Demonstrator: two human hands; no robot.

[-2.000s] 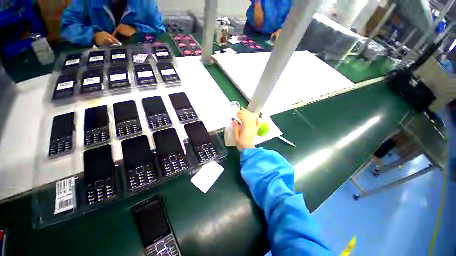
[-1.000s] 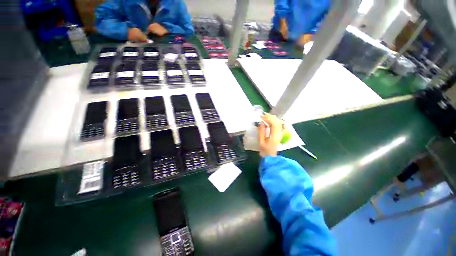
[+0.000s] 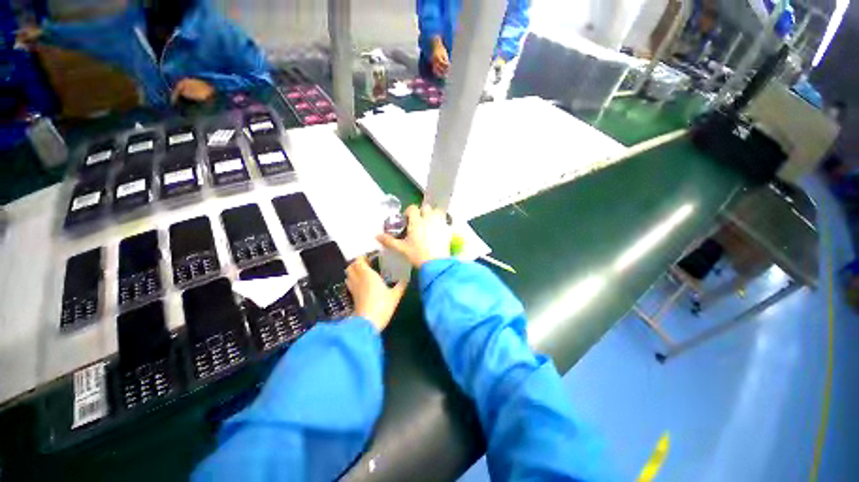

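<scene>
My right hand (image 3: 424, 235) is at the foot of the white post, its fingers around a small whitish dispenser bottle (image 3: 394, 265) with a silver top. My left hand (image 3: 375, 290) is close to the bottle's lower part, fingers apart. Whether it grips the bottle I cannot tell. Two rows of keypad mobile phones (image 3: 193, 249) lie screen up in a clear blister tray with a barcode label (image 3: 90, 393). A folded white wipe (image 3: 267, 288) lies on the front-row phones. My left arm covers the mat in front.
Phones with white labels (image 3: 179, 177) lie in a tray behind. A green lump (image 3: 457, 245) and a thin pale stick (image 3: 497, 264) are right of my right hand. The post (image 3: 461, 113) rises by a large white board (image 3: 537, 141). Two people in blue smocks are across the bench.
My left hand has come into view and reached to beside the bottle. The wipe has gone from the mat onto the phones. The loose phone in front is no longer clearly visible.
</scene>
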